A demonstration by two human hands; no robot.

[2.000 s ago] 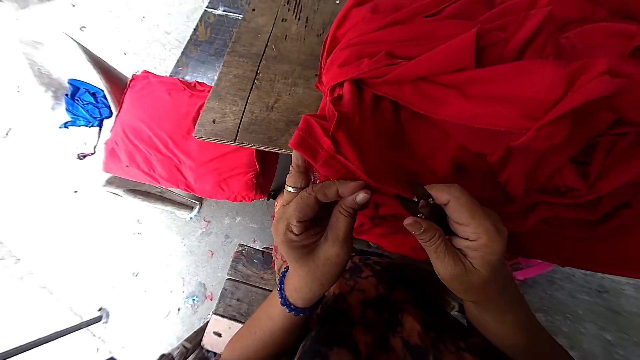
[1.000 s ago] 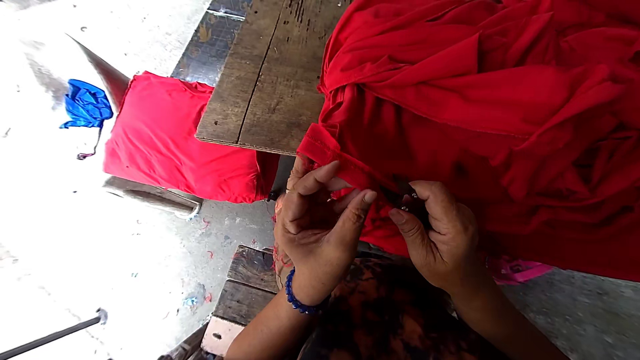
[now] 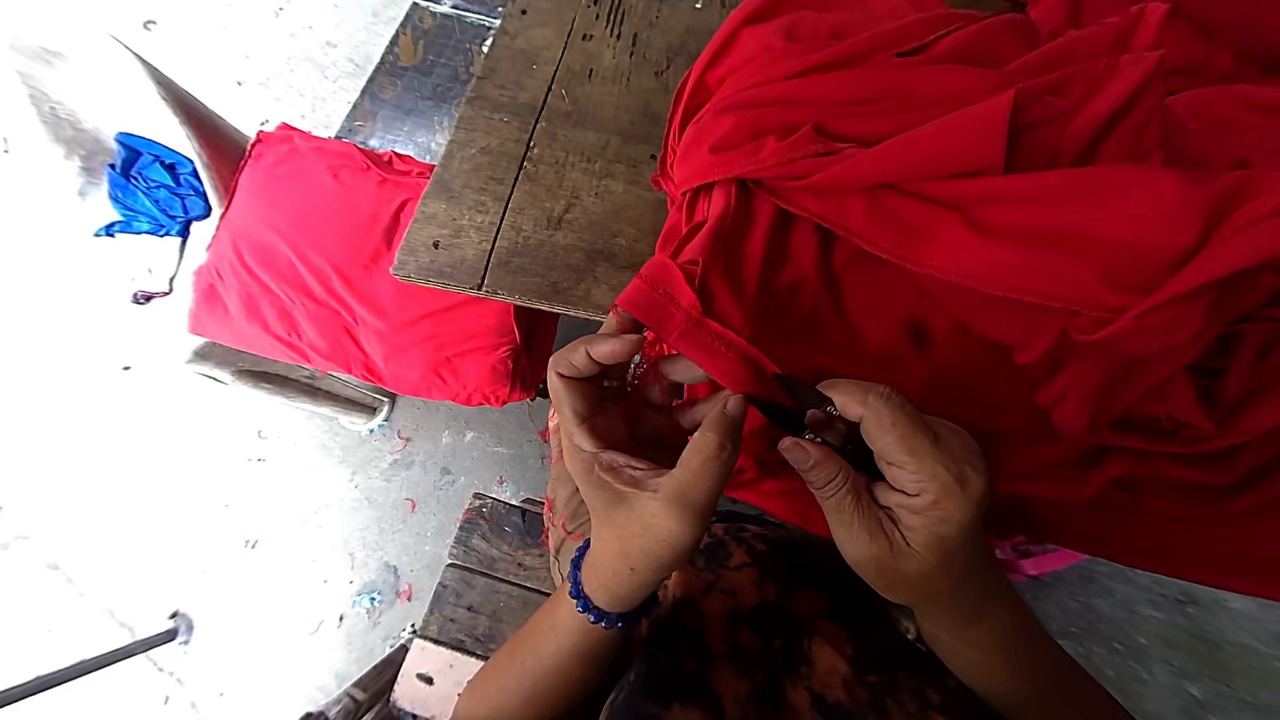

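Red fabric (image 3: 900,230) lies in loose folds over a wooden table and hangs down toward my lap. My left hand (image 3: 640,440), with a blue bead bracelet (image 3: 597,598) at its wrist, is curled at a stitched red hem (image 3: 700,335); its fingers are partly behind the cloth and its thumb tip is at the edge. In my right hand (image 3: 890,480) is a small dark tool, probably thread snippers (image 3: 800,405), its tips against the hem just right of my left thumb. How far the blades are apart is hard to see.
The corner of the wooden tabletop (image 3: 560,160) juts out ahead of my left hand. Beyond it sits a bundle of pinkish-red cloth (image 3: 350,270) on a support. A blue cloth (image 3: 155,185) lies on the floor at far left. Wooden slats (image 3: 490,590) are near my left forearm.
My left fingers have moved about at the hem, and more of its strip shows between my hands. The dark tool in my right hand has shifted slightly along the cloth.
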